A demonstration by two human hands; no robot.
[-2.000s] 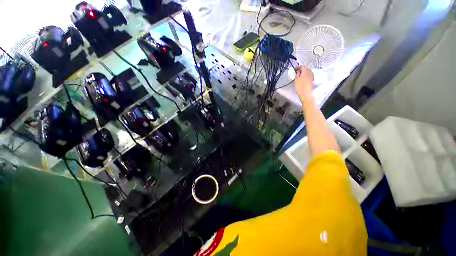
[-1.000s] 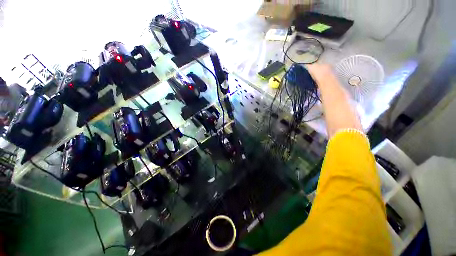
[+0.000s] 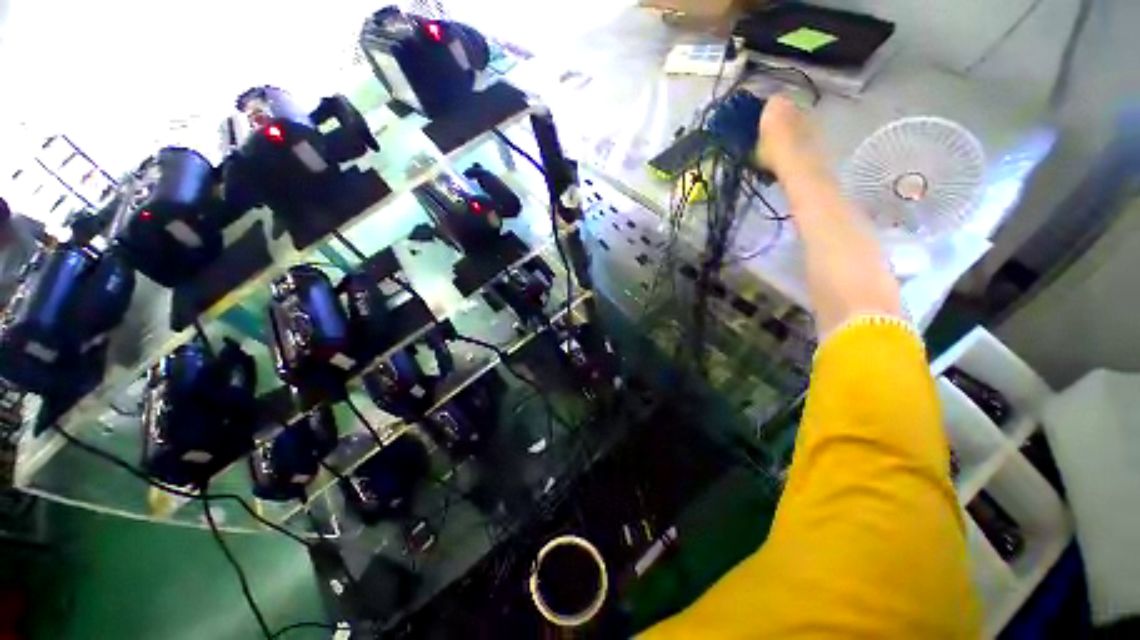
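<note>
My right hand (image 3: 778,135) is stretched out over the side table and is closed around the right side of the dark blue plug block (image 3: 738,123). Its fingertips are partly hidden. A thick bundle of thin black cables (image 3: 715,225) hangs down from the block. My left hand is not in view. Rows of black camcorders (image 3: 310,323) stand on the clear tiered rack at the left, some with red lights.
A white fan (image 3: 916,179) lies right of my hand. A yellow-green item (image 3: 679,155) and a dark flat device (image 3: 819,34) are on the side table (image 3: 625,94). A foam tray (image 3: 1058,519) holds dark units at the right. A tape roll (image 3: 569,580) lies on the dark bench.
My right hand has gone from the cables beside the plug block onto the block. The block now looks raised and tilted. The camera view has also shifted.
</note>
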